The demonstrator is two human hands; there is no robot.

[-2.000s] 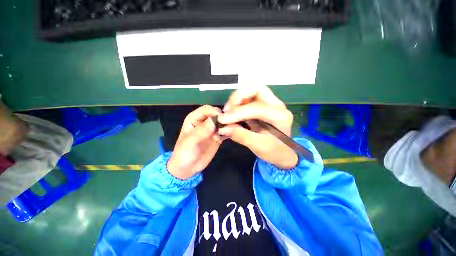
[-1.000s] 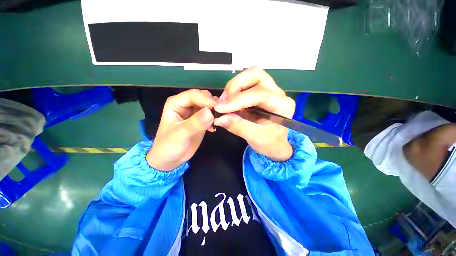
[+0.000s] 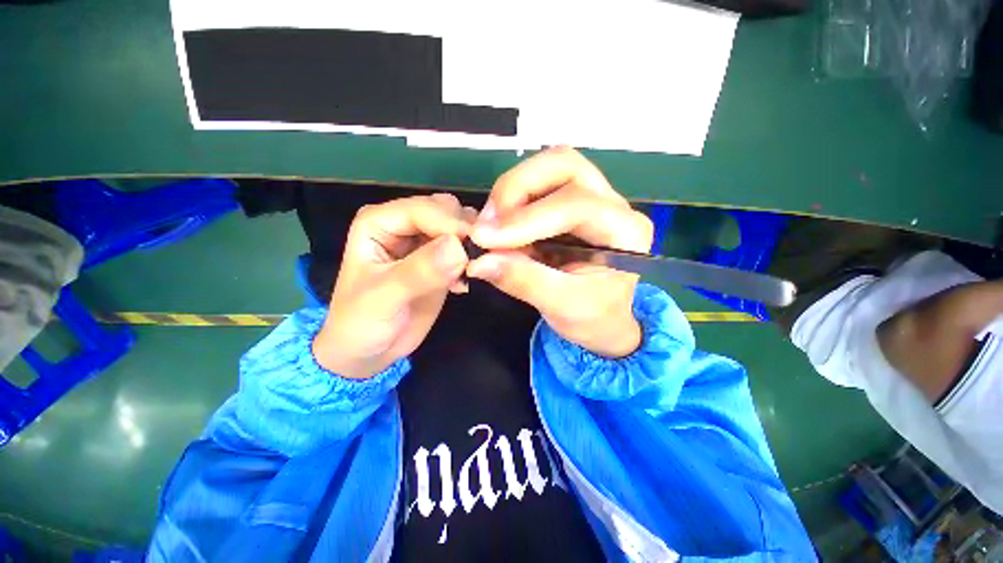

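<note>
My left hand is below the bench edge with its thumb and fingers pinched on a small black component, mostly hidden by the fingertips. My right hand meets it there, fingertips at the same component. My right hand grips the tweezers, whose silver rear end points out to the right; their tips are hidden. The white backing sheet lies on the bench above my hands, with black adhesive pieces on its left part.
The green bench has a curved front edge. Clear plastic packaging lies at its top right. Blue stools stand below the edge. A person's white sleeve and forearm show at right, a grey sleeve at left.
The view has shifted, so the black tray is nearly out of the picture. The tweezers' rear end has swung up and outward to the right. Both hands stay together, fingertips pinched.
</note>
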